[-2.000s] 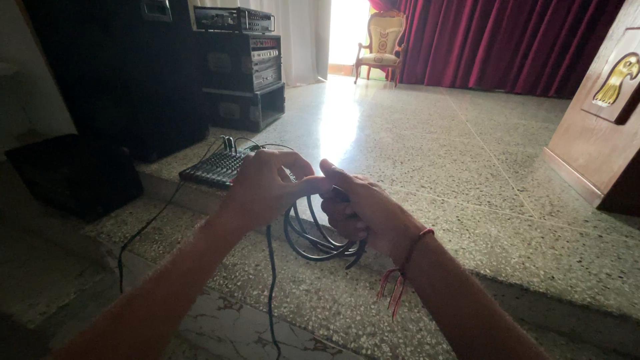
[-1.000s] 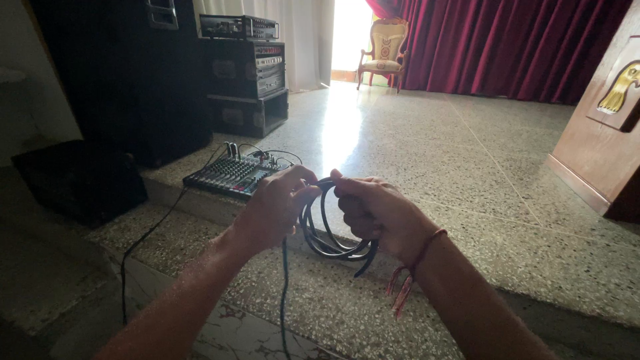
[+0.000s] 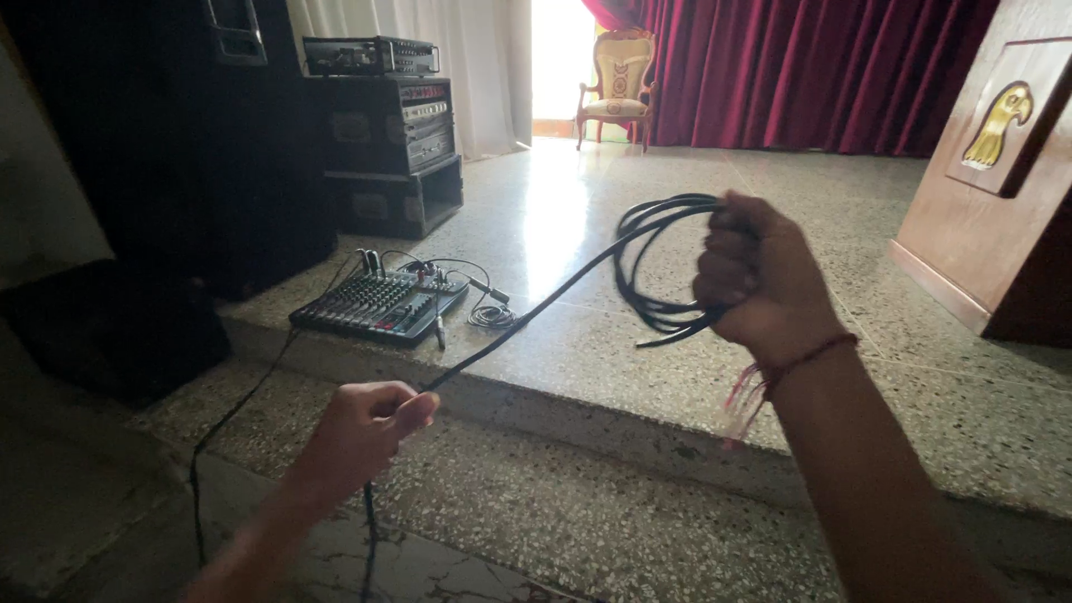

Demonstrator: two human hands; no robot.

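My right hand [image 3: 749,268] grips several loops of a black cable [image 3: 624,260], raised above the terrazzo platform at right of centre. A straight stretch of that cable slopes down to my left hand [image 3: 377,423], where thumb and fingers pinch it. Below my left hand the cable hangs toward the bottom of the view. The loops stand out to the left of my right fist, with one loose cable end under them. An audio mixer [image 3: 381,297] with plugged cables lies on the platform edge, beyond my left hand.
A dark speaker cabinet [image 3: 167,142] and stacked rack cases [image 3: 394,126] stand at left, a wooden lectern [image 3: 971,193] at right. Behind are an armchair [image 3: 620,84] and a red curtain [image 3: 779,75]. A step edge [image 3: 586,427] crosses below the hands; another cable [image 3: 239,410] hangs at left.
My hands were close together at the coil; now they are far apart, the left lower and to the left, the right higher and to the right, with cable stretched between them.
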